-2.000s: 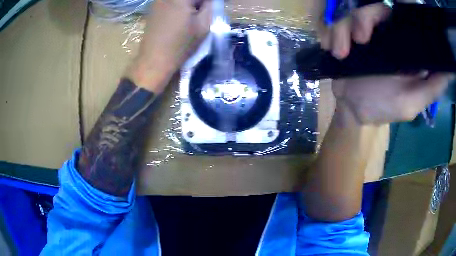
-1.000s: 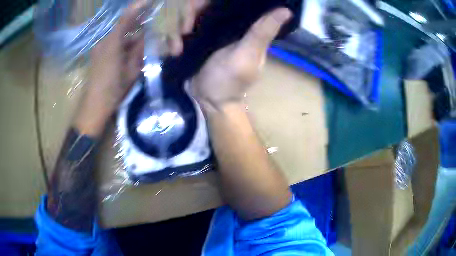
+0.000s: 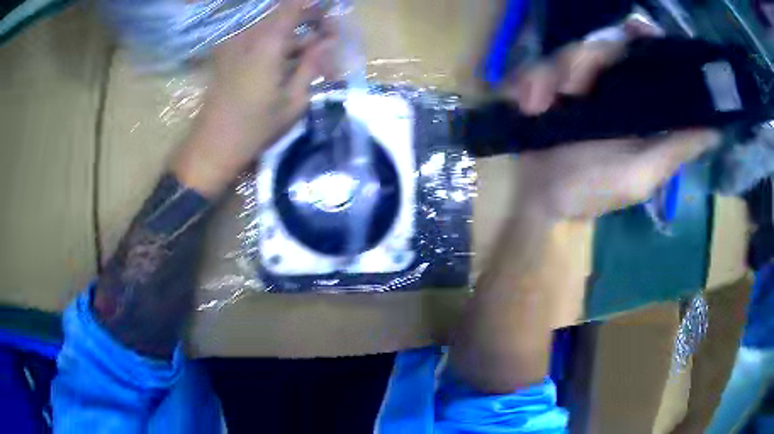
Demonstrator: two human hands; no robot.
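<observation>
A round black lamp housing (image 3: 293,197) lies in the white fixture (image 3: 396,254), with a bright LED module (image 3: 333,191) at its centre. The clear cord (image 3: 357,161) loops over the housing from the neck side. My bare left hand (image 3: 267,72) is at the upper left by the neck, its fingers on the cord; what else they hold is hidden. My bare right hand (image 3: 594,127) holds the thick black electric screwdriver (image 3: 653,95) nearly level, right of the fixture, its front end pointing left and away from the housing. The picture is blurred.
A coil of clear cord (image 3: 174,30) lies at the upper left on the brown cardboard sheet (image 3: 51,186). Shiny clear wrap (image 3: 445,199) surrounds the fixture base. A blue tray rim (image 3: 507,42) shows behind my right hand. An open carton (image 3: 632,373) holding clear cord stands at the lower right.
Since one second ago, my right hand and the screwdriver have moved right, away from the neck, and the screwdriver lies nearly level. The view has shifted. My left hand remains by the neck.
</observation>
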